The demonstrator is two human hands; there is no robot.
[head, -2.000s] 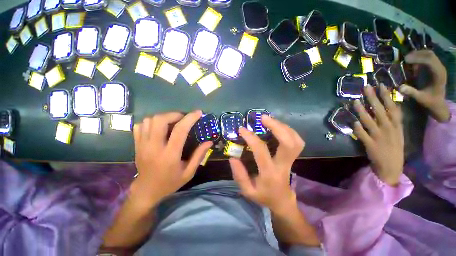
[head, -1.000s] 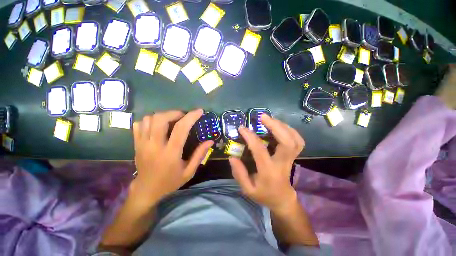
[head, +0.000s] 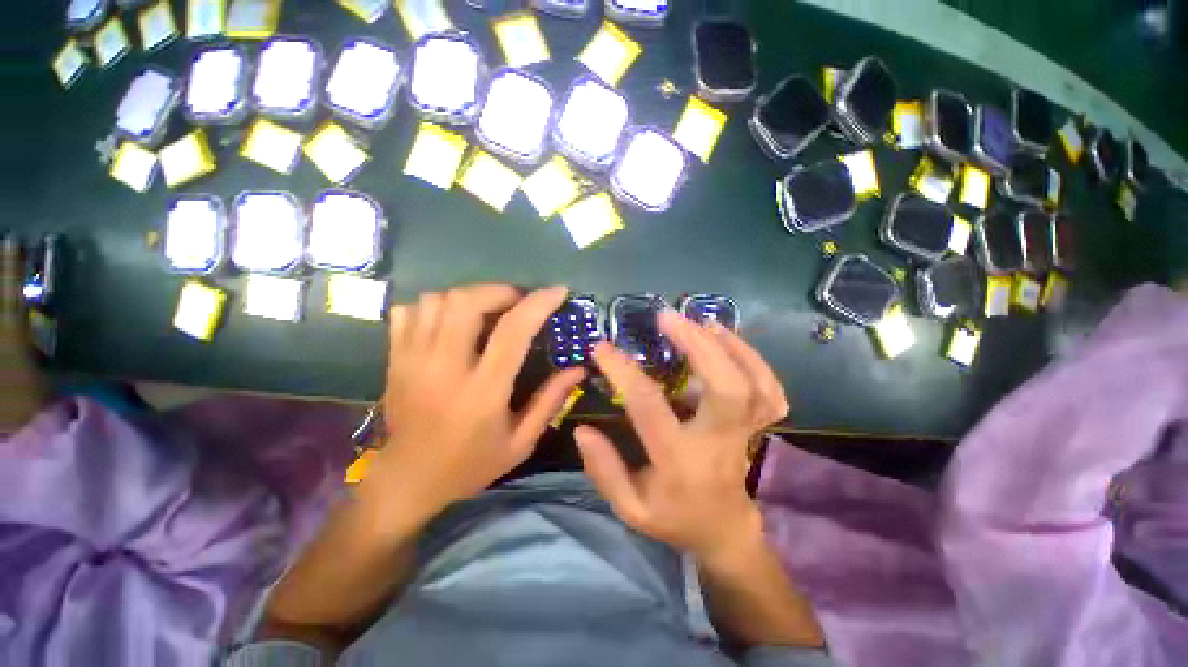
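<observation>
Three smartwatch units lie side by side at the bench's near edge. The left unit (head: 573,334) shows a lit icon grid. The middle unit (head: 638,326) has a mostly dark screen, partly under my right fingers. The right unit (head: 711,313) is partly hidden by my right hand. My left hand (head: 472,378) holds the left unit at its side between thumb and forefinger. My right hand (head: 691,424) has its fingers apart, fingertips over the middle and right units. Yellow-edged batteries show partly below the units.
White-screen units (head: 266,232) stand in rows at left with batteries (head: 274,297) beside them. Dark-screen units (head: 817,197) lie clustered at right. Neighbours' pink-purple sleeves (head: 1042,417) flank me. A pale rail (head: 990,46) runs along the far side.
The view has shifted, so the bench items sit further right. The icons on the middle and right screens look different. The neighbour's hands at right have left the dark units. A blurred hand shows at far left.
</observation>
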